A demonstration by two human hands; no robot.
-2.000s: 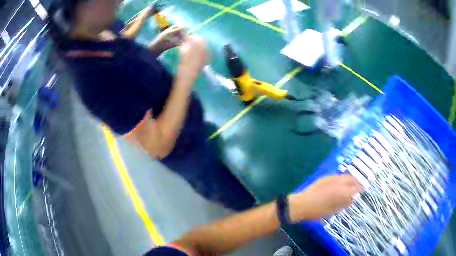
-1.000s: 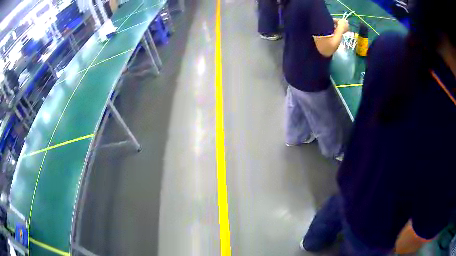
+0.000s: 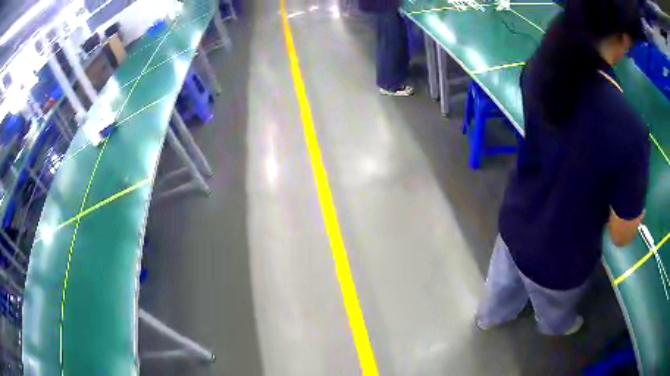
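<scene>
Neither of my hands is in the picture. Nearest in front of me is the grey floor of an aisle with a yellow line running along it. On the right, a person in a navy shirt stands at a green-topped bench. White strands lie on that bench by the person's arm. What they belong to is too blurred to tell.
A long green bench with slanted metal legs curves along the left. Blue stools stand under the benches at left and right. Another person's dark-trousered legs are at the far end. A blue bin shows at the right edge.
The view has swung from the blue bin, where a hand with a dark wristband reached, to the aisle. The near person seen at right a second ago has gone from view; the person beyond appears closer.
</scene>
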